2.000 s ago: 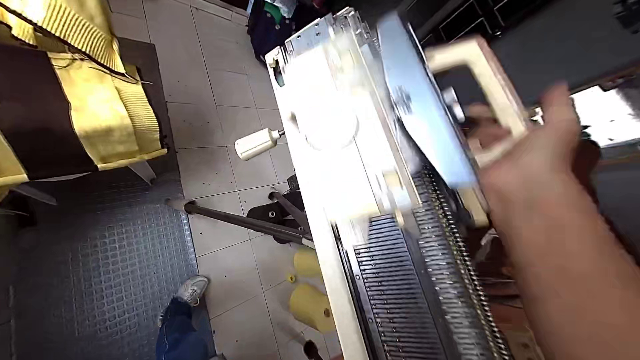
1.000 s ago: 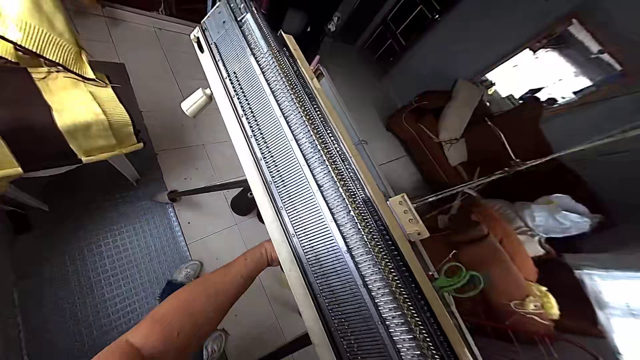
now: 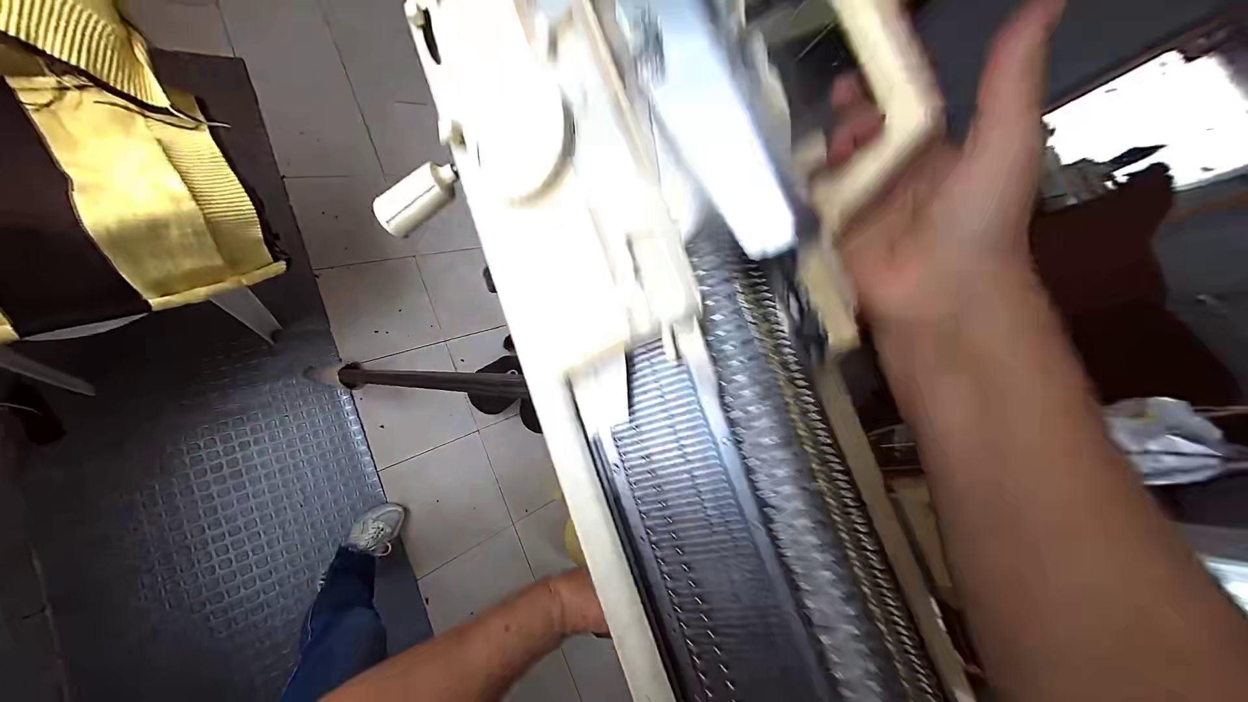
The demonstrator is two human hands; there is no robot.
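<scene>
A knitting machine's long needle bed (image 3: 682,507) runs steeply through the middle of the view, with rows of metal needles and yarn along its right side. Over its upper part lies the blurred white carriage (image 3: 575,224), with a metal arm and a cream handle (image 3: 912,107). My right hand (image 3: 916,205) is hooked round this handle, fingers behind it and thumb raised away. My left hand (image 3: 583,600) reaches to the bed's lower left edge; its fingers are hidden beneath. A cream crank knob (image 3: 414,200) sticks out left of the bed.
Yellow and dark ribbed knitting (image 3: 146,195) hangs over a seat at upper left. A textured dark mat (image 3: 253,497) covers part of the tiled floor. A leg in jeans with a grey shoe (image 3: 375,529) and a stand leg (image 3: 419,378) are left of the bed. A plastic bag (image 3: 1165,434) lies at right.
The carriage and my right hand, out of view a second ago, are back over the upper bed. My left hand remains at the bed's left edge. The view has shifted.
</scene>
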